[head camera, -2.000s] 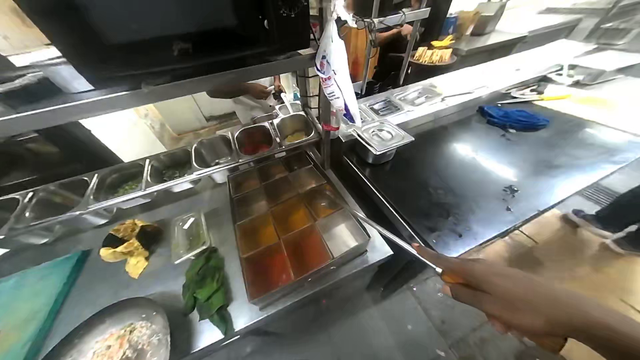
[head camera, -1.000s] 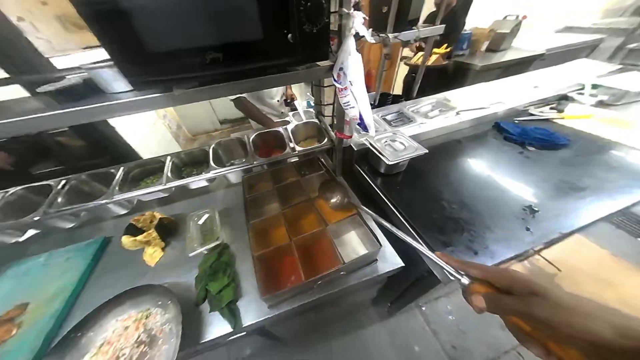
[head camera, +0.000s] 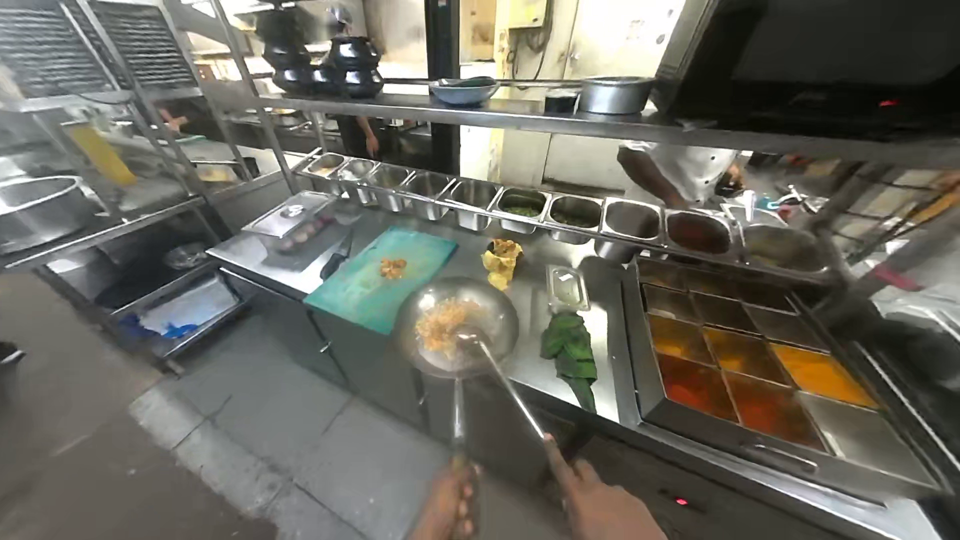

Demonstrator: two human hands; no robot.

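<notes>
My left hand (head camera: 448, 501) is closed around the handle of a metal wok (head camera: 496, 311), which is at the counter's front edge, overlapping the teal cutting board (head camera: 356, 289). My right hand (head camera: 596, 499) grips the long handle of a metal ladle (head camera: 517, 394). The ladle's bowl rests in the wok against shredded or chopped food (head camera: 442, 324). Right of the wok lie a dark green cloth (head camera: 571, 352) and a small metal container (head camera: 567, 288). A crumpled yellow and black item (head camera: 501, 262) sits behind the wok. Some chopped brown food (head camera: 392, 268) is on the board.
A sauce tray with several compartments (head camera: 697, 429) stands at the right. Metal food pans (head camera: 632, 220) line the counter's back below a steel shelf (head camera: 517, 118). A lidded metal pan (head camera: 291, 213) and a dark-handled knife (head camera: 335, 264) are at the left. Other people stand beyond the shelf.
The view has swung left. The ladle, earlier at the sauce tray, is now in the wok. My left hand, unseen before, now shows on the wok's handle.
</notes>
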